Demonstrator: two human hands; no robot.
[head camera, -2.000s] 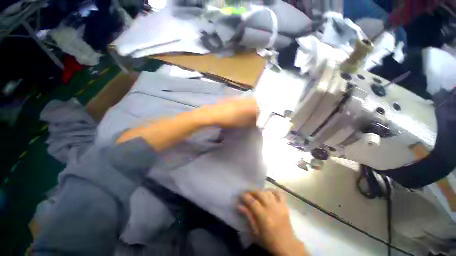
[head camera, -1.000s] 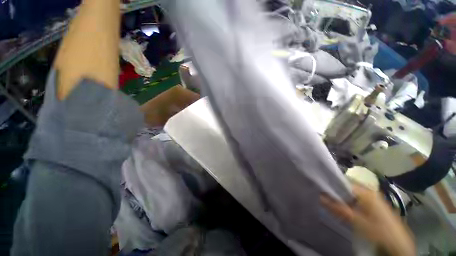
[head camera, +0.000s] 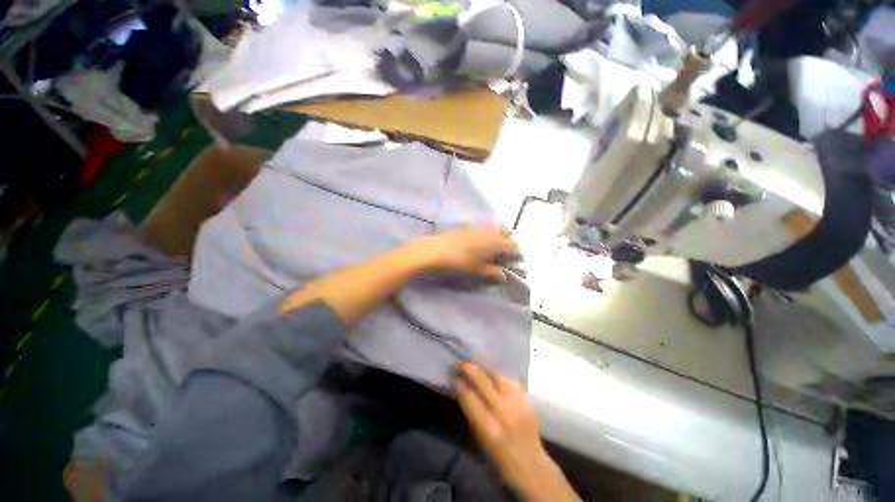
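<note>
A light grey garment panel (head camera: 334, 225) lies spread on the table left of the sewing machine (head camera: 687, 186), with dark seam or dart lines across it. Its right edge is beside the lit needle area. My left hand (head camera: 461, 250) lies flat on the panel, fingertips near the needle area. My right hand (head camera: 491, 397) rests on the panel's near edge; its fingertips touch the cloth, and whether it pinches it is unclear. The presser foot and needle are lost in the glare under the machine head.
A cardboard sheet (head camera: 432, 116) with cut pieces (head camera: 294, 64) lies behind the panel. An open cardboard box (head camera: 201, 191) and heaped grey pieces (head camera: 118, 275) are at left. Black snips (head camera: 714, 294) and a dark cord (head camera: 754, 392) lie right of the needle.
One second ago the panel was lifted and slanted across the view. Now it lies flat on the table with both hands on it, and the view has shifted back.
</note>
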